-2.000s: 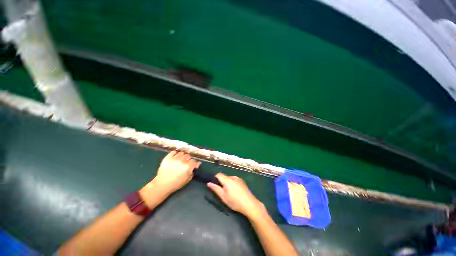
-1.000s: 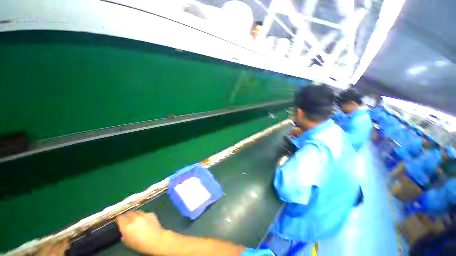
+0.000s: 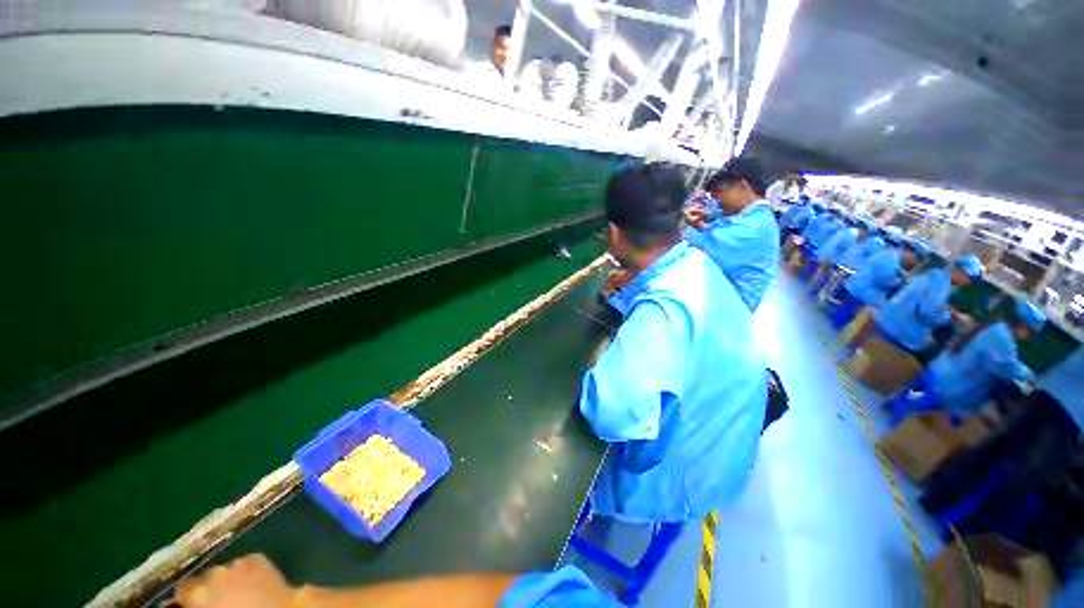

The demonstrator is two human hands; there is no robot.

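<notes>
My right hand point(image 3: 238, 584) is at the bottom left, cut off by the lower edge, resting by the bench's worn edge; its fingertips and anything in them are hidden. My left hand is out of the picture. The blue bin point(image 3: 378, 467) stands on the dark green bench just beyond my right hand, against the worn edge. Pale yellowish contents point(image 3: 373, 479) lie inside it.
A worker in blue point(image 3: 684, 380) sits at the bench ahead, with another beyond. The green conveyor point(image 3: 238, 457) runs left of the worn edge point(image 3: 476, 344). More workers and brown boxes point(image 3: 933, 445) line the far side of the blue aisle point(image 3: 773, 523).
The view has swung right, towards the neighbouring workers. My left hand and the black item between my hands have left the picture. My right hand and the bin now appear further left.
</notes>
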